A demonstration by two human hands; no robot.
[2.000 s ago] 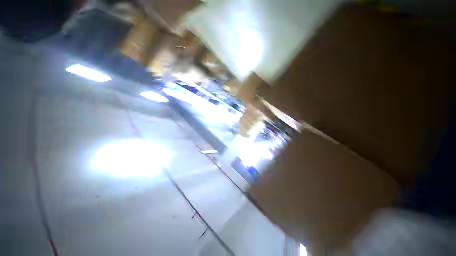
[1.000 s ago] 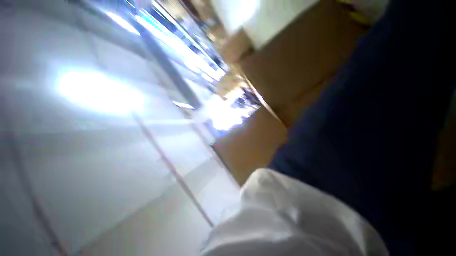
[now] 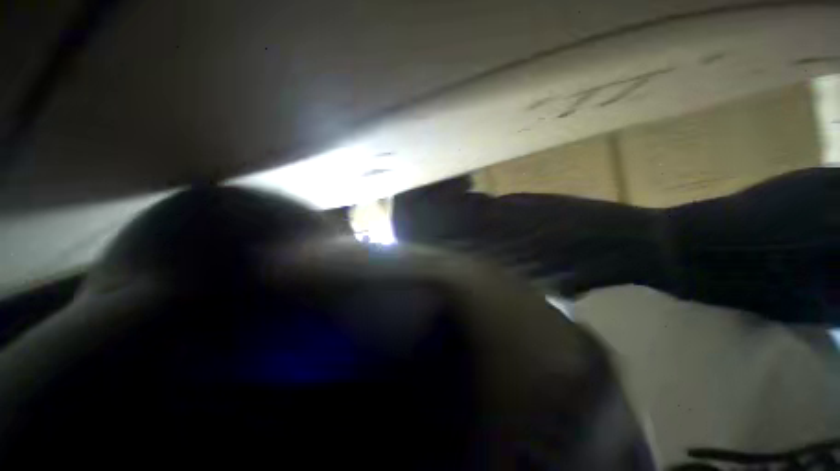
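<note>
A large dark rounded shape (image 3: 304, 368) fills the lower left and middle, very near the lens and blurred; I cannot tell what it is. A dark elongated shape (image 3: 589, 235), perhaps a sleeve or dark cloth, runs from the middle to the right edge. Pale cloth (image 3: 709, 368) lies below it at the lower right. A black bendy strip (image 3: 764, 455) shows at the bottom right edge. Neither of my hands can be made out.
A pale curved surface with dark marks (image 3: 599, 97) spans the top. Tan carton-like faces (image 3: 709, 152) stand at the upper right. A small bright patch (image 3: 373, 221) shows at the middle. The view is dim and tilted.
The view has swung and darkened. The ceiling lights and large brown cartons have left their earlier places, and the dark rounded shape now covers much of the lower picture.
</note>
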